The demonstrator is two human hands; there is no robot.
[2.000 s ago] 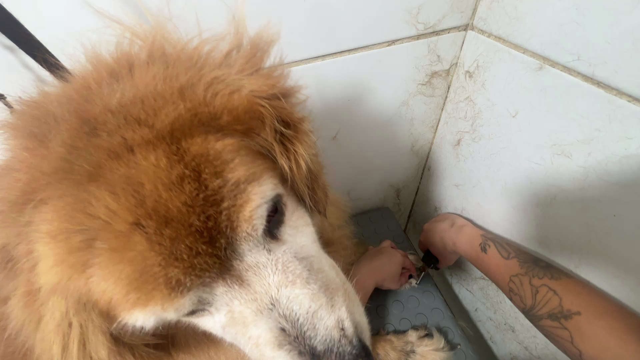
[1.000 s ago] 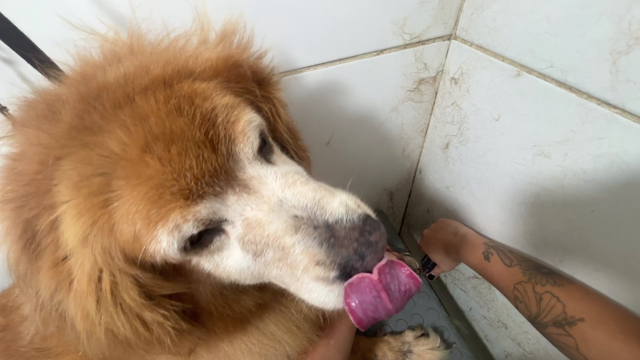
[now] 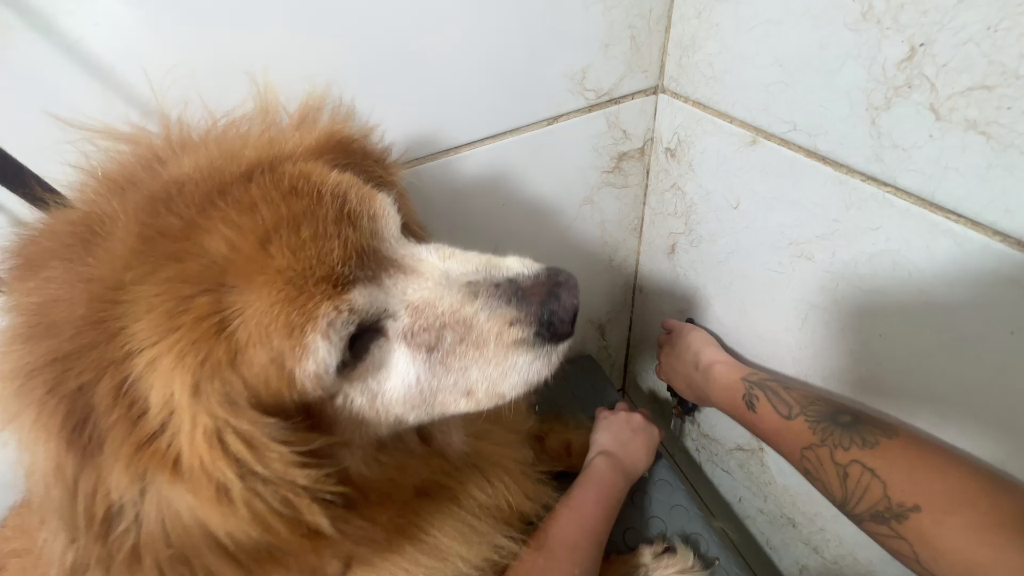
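A golden-furred dog with a whitish muzzle [image 3: 448, 344] fills the left side, its nose turned to the right. My left hand [image 3: 626, 442] is low beside the dog, over the grey studded mat, with its fingers curled; whatever lies under them is hidden. To its right, near the wall corner, my right hand [image 3: 690, 362] is closed around a dark-handled tool [image 3: 680, 402], perhaps nail clippers, whose metal end points down. The two hands are apart. One dog's paw [image 3: 670, 559] shows at the bottom edge, below my left hand.
White tiled walls [image 3: 800, 208] with loose hairs stuck to them meet in a corner behind the mat [image 3: 656, 512]. A dark strap or bar [image 3: 28, 180] enters at the left edge behind the dog. The mat's right edge runs along the wall.
The dog has drawn its tongue in and raised its muzzle, after lowering it at first. My left hand, mostly hidden one second ago, shows again. My right hand has turned, with the tool now pointing down.
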